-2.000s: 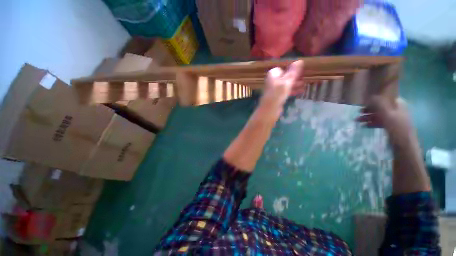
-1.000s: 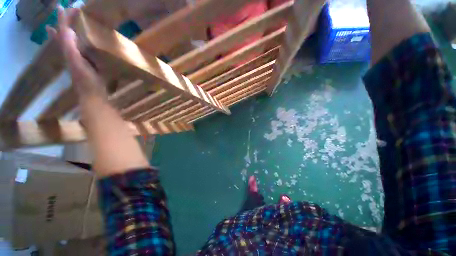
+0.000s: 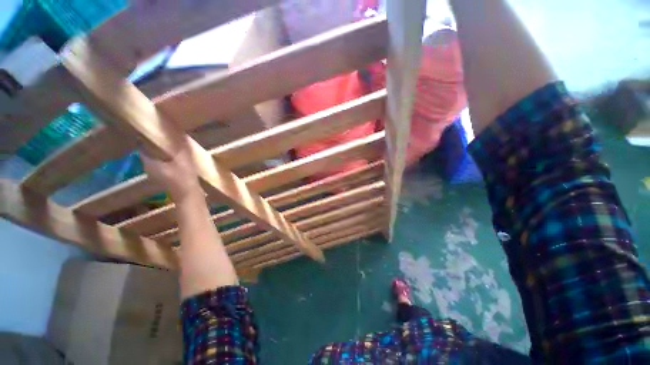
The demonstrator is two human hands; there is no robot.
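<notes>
A bare wooden pallet (image 3: 285, 146) stands tipped up on edge in front of me, its slats running away down to the green floor. My left hand (image 3: 173, 167) is on the pallet's middle beam, with the fingers around or behind the wood and partly hidden. My right forearm reaches up past the pallet's right beam. My right hand is cut off by the top edge of the picture, so its grip does not show.
A brown carton (image 3: 121, 310) stands at the lower left. Red sacks (image 3: 435, 96) and a blue bin (image 3: 462, 153) are behind and right of the pallet. Teal wrapped goods (image 3: 64, 135) show at the left. My foot (image 3: 402, 291) is on the worn green floor (image 3: 456, 278).
The pallet has gone from nearly edge-on to raised with its slats facing me. My left hand moved to the middle beam, and my right hand went up out of the picture.
</notes>
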